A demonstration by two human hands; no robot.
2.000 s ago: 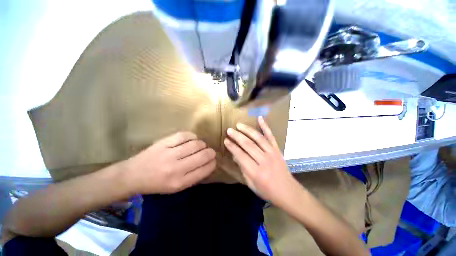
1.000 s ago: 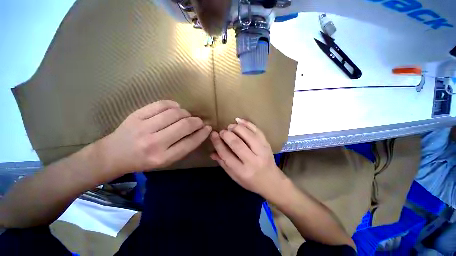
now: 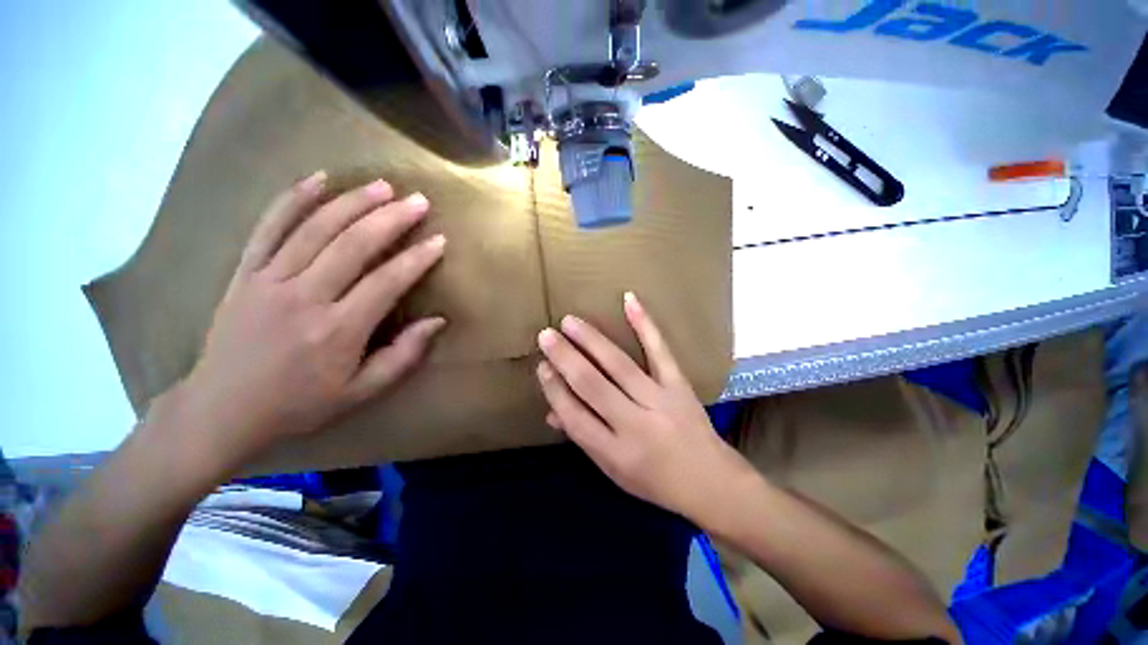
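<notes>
The tan fabric panel (image 3: 478, 290) lies on the white machine table, under the sewing machine (image 3: 743, 51) with "JACK" lettering. A straight seam (image 3: 541, 252) runs from the presser foot (image 3: 524, 149) toward me. My left hand (image 3: 321, 315) lies on the left part of the panel, fingers spread, holding nothing. My right hand (image 3: 630, 410) rests on the panel, its fingertips at the near end of the seam and fingers slightly apart. A grey-blue ribbed knob (image 3: 598, 189) is right of the foot. The needle cannot be made out in the lamp glare.
Black thread snips (image 3: 841, 158) and an orange stick (image 3: 1026, 170) lie on the table at right. A ruler strip (image 3: 881, 357) runs along the front edge. Tan panels (image 3: 869, 466) hang at lower right beside blue plastic (image 3: 1057, 586). White sheets (image 3: 271, 573) lie at lower left.
My left hand has left the seam, moved left and up, and opened flat. My right hand stays near the seam. The view has shifted, showing more of the machine head than one second ago.
</notes>
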